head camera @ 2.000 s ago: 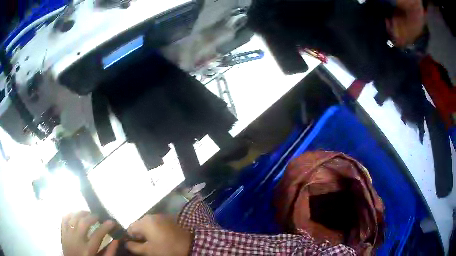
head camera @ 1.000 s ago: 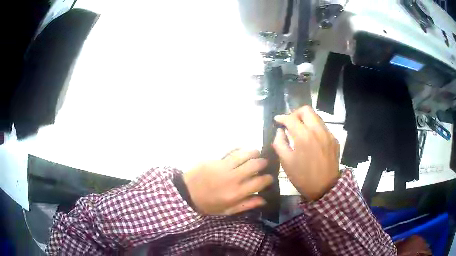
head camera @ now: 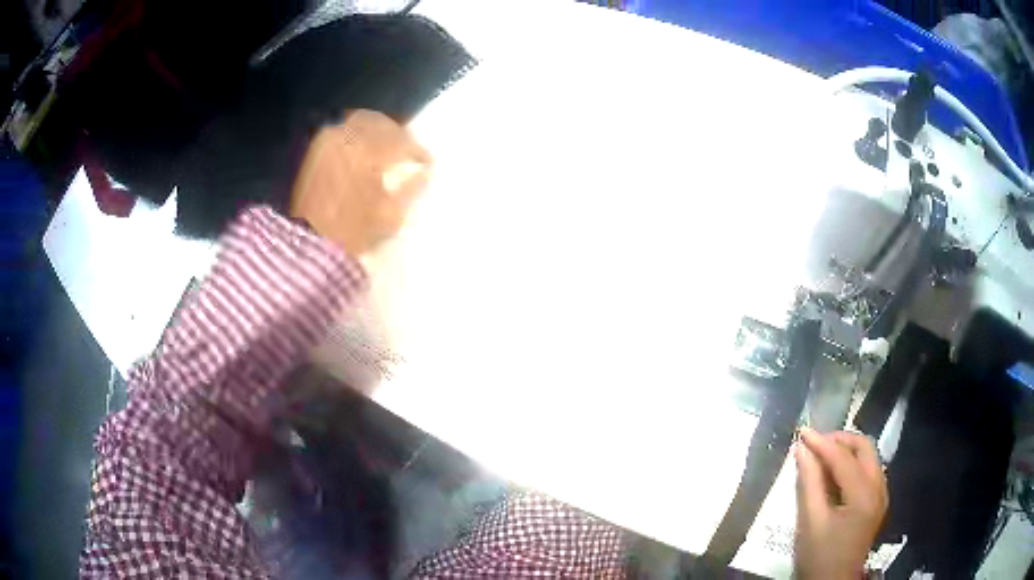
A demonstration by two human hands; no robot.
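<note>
A long black tape strip (head camera: 771, 442) runs from under the presser foot (head camera: 807, 312) down to the table's front edge. My right hand (head camera: 841, 487) is at its right side, thumb and fingertips pinched together at the strip's edge. My left hand (head camera: 361, 181) is blurred, far to the left, over the inner edge of a dark stack of panels (head camera: 386, 57); its fingers look curled, but whether it grips a panel cannot be told. A greyish see-through patch (head camera: 363, 346), perhaps mesh, shows beside my left forearm.
The glaring white table (head camera: 590, 249) lies between my hands. The sewing machine head (head camera: 873, 227) stands at the right, with a pile of black strips (head camera: 958, 453) beside my right hand. Blue material (head camera: 794, 34) is behind the table.
My left hand has left the tape and moved far left to the dark stack. My right hand stays by the tape, slightly lower along it. The view has turned left.
</note>
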